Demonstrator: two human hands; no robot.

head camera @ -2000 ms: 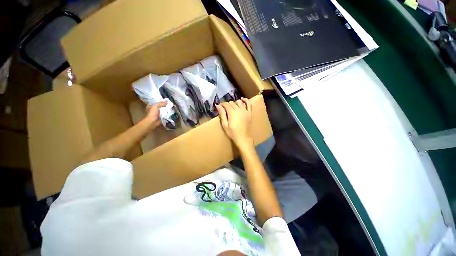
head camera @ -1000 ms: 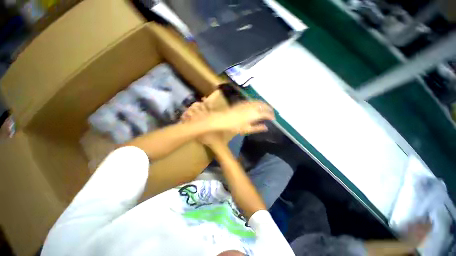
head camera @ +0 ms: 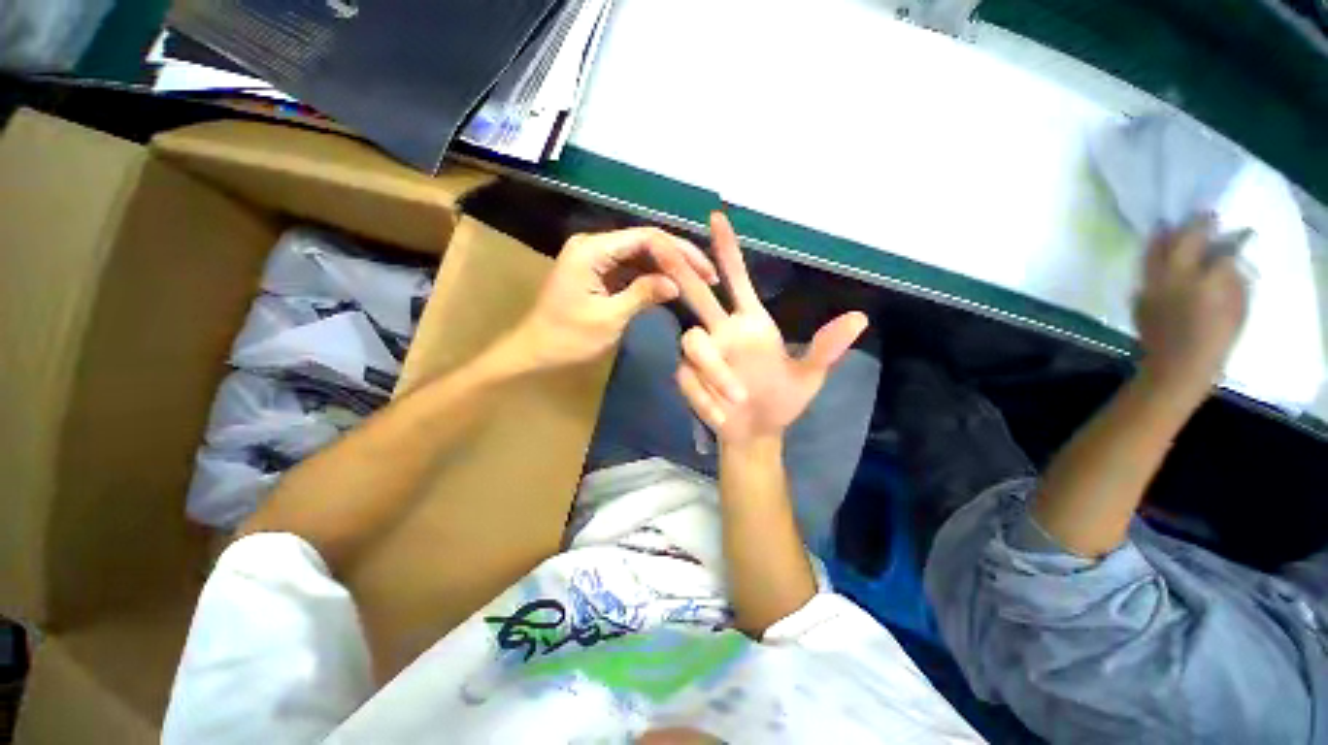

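My left hand (head camera: 605, 299) is raised over the carton's right side, fingers bent, its fingertips at the fingers of my right hand. My right hand (head camera: 750, 371) is palm up with thumb and index finger spread. I see nothing held in either hand. The open brown carton (head camera: 488, 320) stands at the left. Inside it, several whitish bagged appliances (head camera: 313, 342) lie in a row, with dark parts showing through. My left forearm hides part of the carton.
A black printed sheet (head camera: 364, 73) lies on a stack at the carton's far edge. The green-edged line has a white work surface (head camera: 830, 131). At the right, a neighbour's blurred hand (head camera: 1194, 306) is beside a whitish bag (head camera: 1165, 168); the neighbour's grey sleeve (head camera: 1049, 597) is close to me.
The view has turned right, so the carton appears farther left. My left hand has left the bagged appliances and my right hand the carton's edge; both have come together. The neighbour's arm now shows more.
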